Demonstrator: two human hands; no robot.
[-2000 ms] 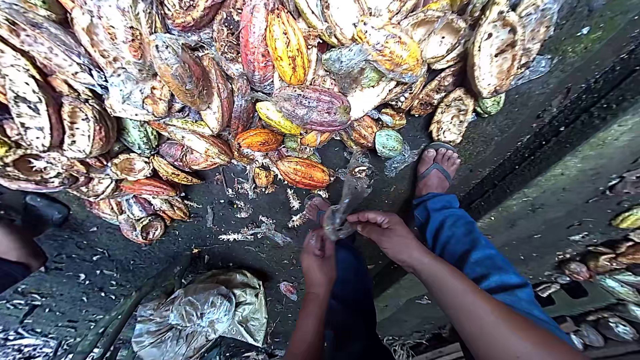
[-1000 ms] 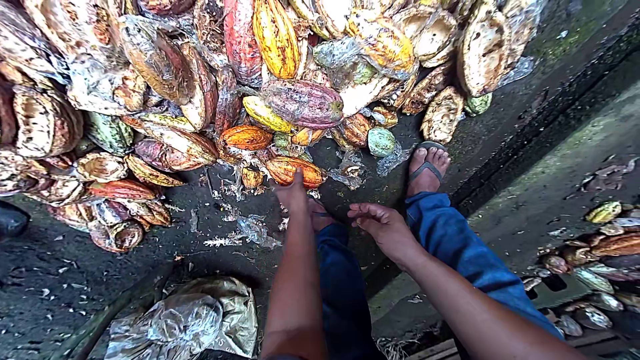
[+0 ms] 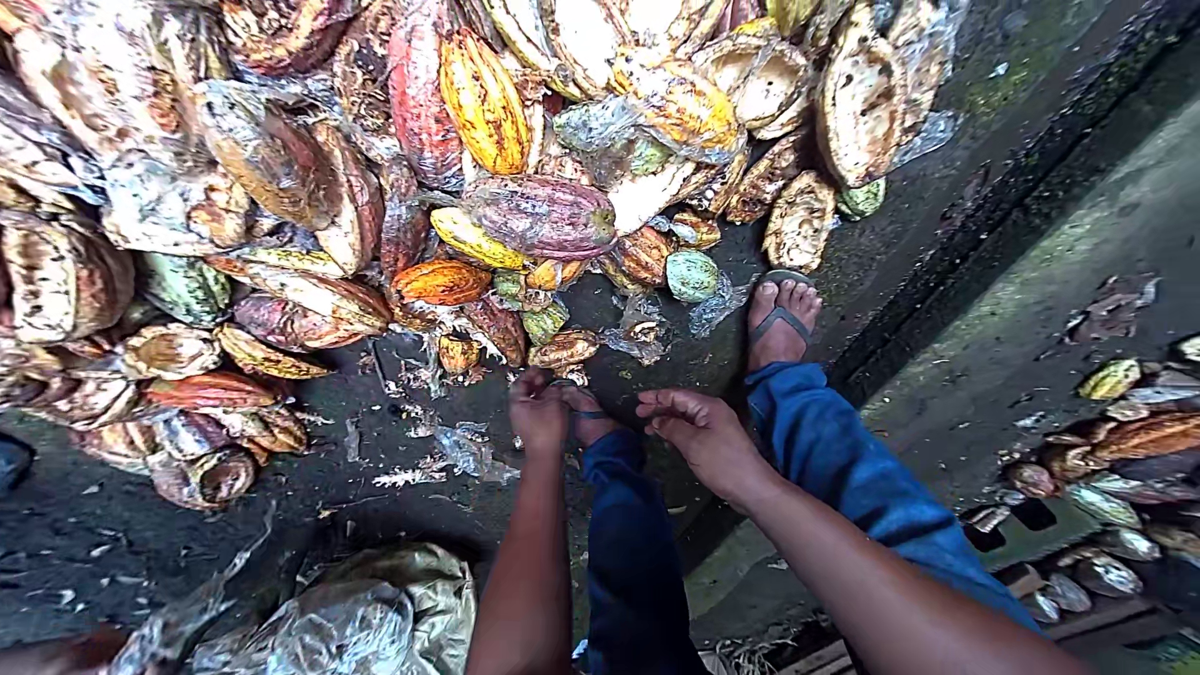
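Note:
My left hand (image 3: pixel 539 412) is beside my foot, just below a brownish cacao pod (image 3: pixel 562 349) at the lower edge of a heap. Its fingers are curled, and whether they pinch anything is hidden. My right hand (image 3: pixel 698 431) hangs between my legs with loosely bent fingers apart, holding nothing visible. Crumpled clear plastic (image 3: pixel 637 330) lies on the ground above my hands. Near it are a pale green pod (image 3: pixel 692 275), an orange pod (image 3: pixel 441 282) and a purple pod (image 3: pixel 541 216). More plastic (image 3: pixel 469 452) lies left of my left hand.
A large heap of pods and opened husks (image 3: pixel 291 178) spans the top and left. A plastic sack (image 3: pixel 427 595) stands at bottom left, near a blurred part of another person's arm (image 3: pixel 70 653). More pods (image 3: pixel 1139 445) lie at right, beyond a dark groove (image 3: pixel 994 216). My sandaled foot (image 3: pixel 780 319) touches the ground.
Both hands held clear plastic two seconds ago; they then separated. My left hand reached to an orange pod at the heap's edge and is now drawn back slightly. Another person's arm has appeared at bottom left.

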